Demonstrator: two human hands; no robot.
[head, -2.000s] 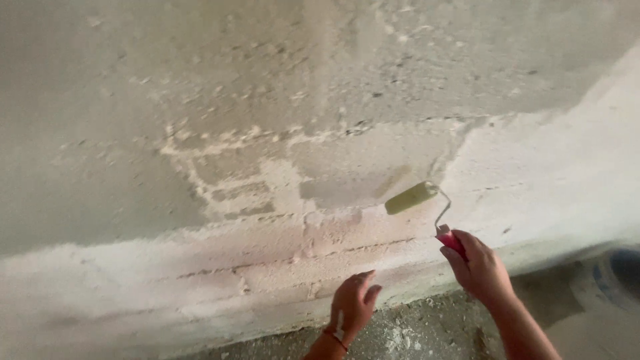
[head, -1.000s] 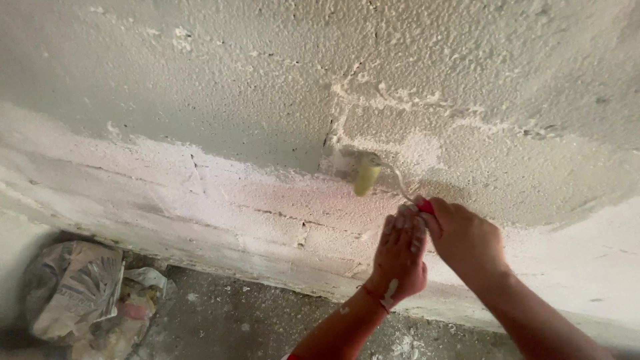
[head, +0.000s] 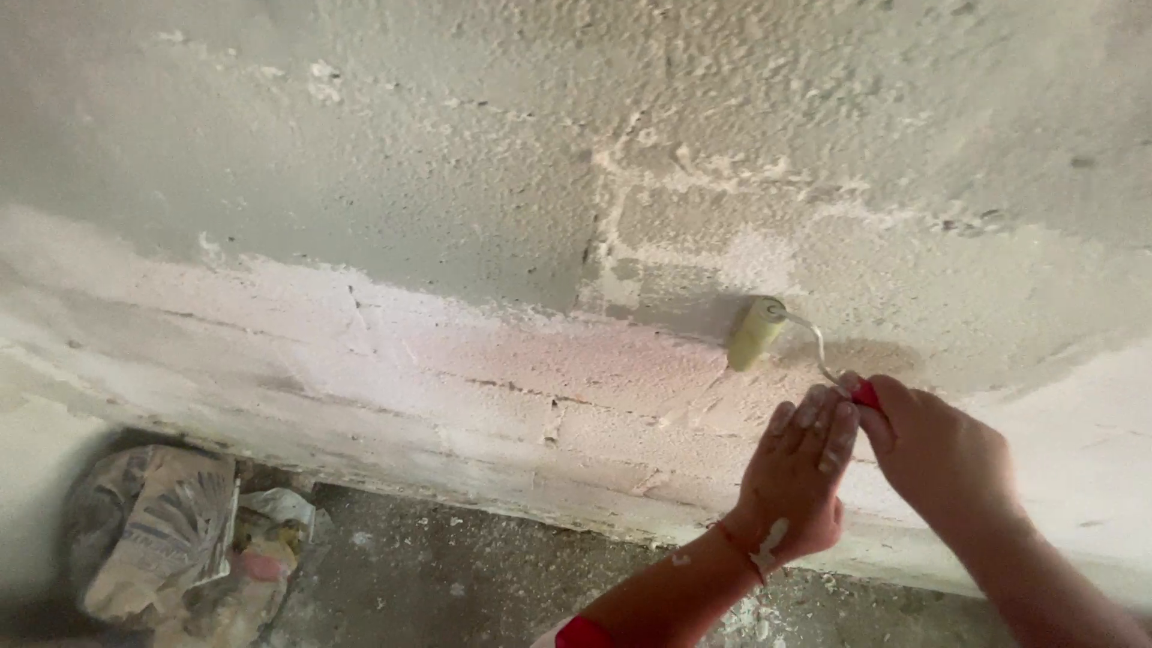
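Observation:
A small paint roller (head: 756,335) with a yellowish sleeve and a bent wire frame rests against the rough block wall (head: 594,369), on the border between grey and pale paint. My right hand (head: 936,450) grips its red handle, most of which the fingers hide. Beside it, my left hand (head: 796,486) has its fingers extended and close together at the handle's front end; whether it helps hold the roller cannot be told. White paint marks the left fingers and wrist, which wears a thin red band.
On the floor at lower left, a crumpled printed sack (head: 162,531) leans in the corner beside a clear plastic bag (head: 274,540) of rubbish. The concrete floor (head: 450,576) is spattered with white paint along the wall's base.
My left hand, apart from the right two seconds ago, is now against the roller handle. The view has shifted left, bringing in the sack.

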